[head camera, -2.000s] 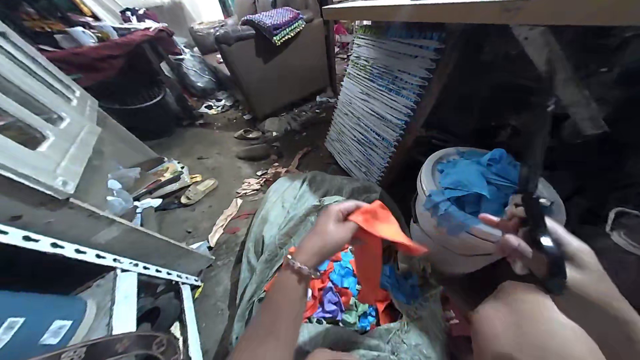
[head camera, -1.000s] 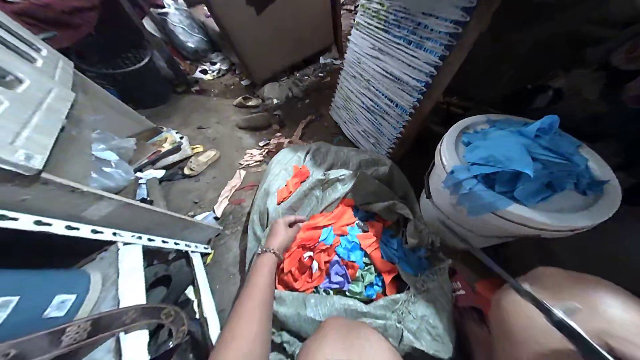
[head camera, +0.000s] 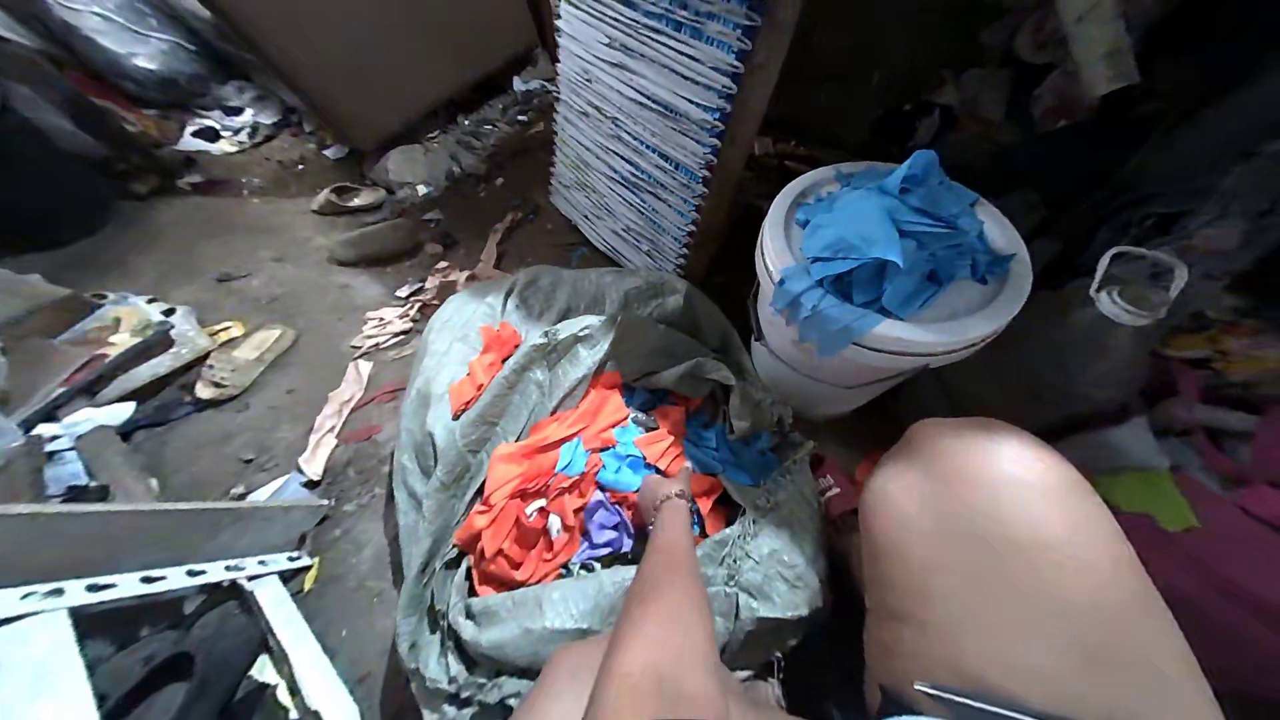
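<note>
My left hand (head camera: 664, 488), with a bracelet at its wrist, reaches down into an open woven plastic sack (head camera: 600, 625). Its fingers are mostly hidden among the cloth scraps, so any grip does not show. Around it lie orange cloth scraps (head camera: 535, 480), light blue scraps (head camera: 622, 462) and a purple scrap (head camera: 606, 527). Darker blue scraps (head camera: 735, 452) lie at the sack's right inner side, and one orange scrap (head camera: 485, 368) rests on its left fold. My right hand is out of view. A thin metal edge (head camera: 975, 702) shows by my right thigh.
Right of the sack, a lidded white bucket (head camera: 835, 375) bears a heap of blue cloth pieces (head camera: 890, 240). Behind stands a stack of white-edged sheets (head camera: 640, 130). A white perforated metal frame (head camera: 160, 577) is at lower left, near a sandal (head camera: 245, 362). My bare knee is at right.
The orange cloth held up in my left hand two seconds ago is no longer raised. That hand has moved from the sack's left side into the scraps. My right hand, seen earlier with black-handled scissors, has left view.
</note>
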